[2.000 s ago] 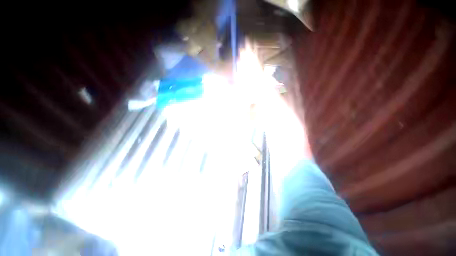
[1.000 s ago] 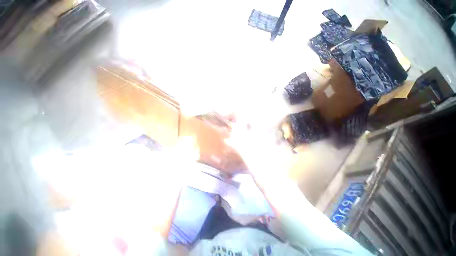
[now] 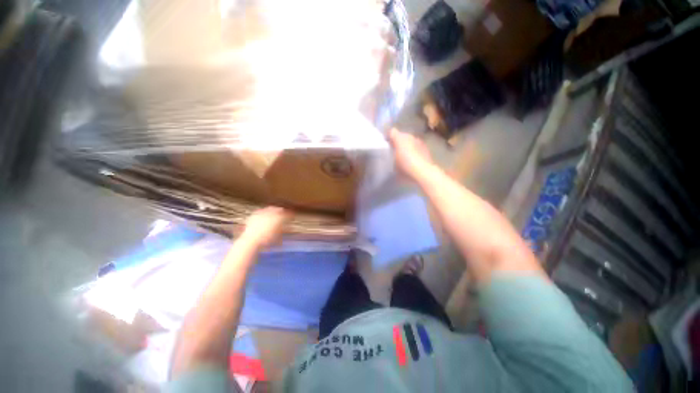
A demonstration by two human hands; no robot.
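Note:
A stack of flattened cardboard lies in front of me, its upper part washed out by glare. A gap shows between the upper sheets and the lower brown ones. My left hand is closed on the stack's near lower edge, fingertips hidden. My right hand is closed at the right corner of the upper sheets, slightly blurred. A light blue sheet hangs below my right hand; its attachment is unclear. Shiny clear film is at the stack's right side.
Blue and white sheets lie low beside my left forearm, with a red piece. At right are the ribbed tailgate and its blue licence plate. Black bags and a brown box are beyond. My feet are below the stack.
The view has moved from inside the vehicle to the stack outside. Both hands are now distinct at the stack's edges; glare hid them before. The blue sheet now hangs at the right.

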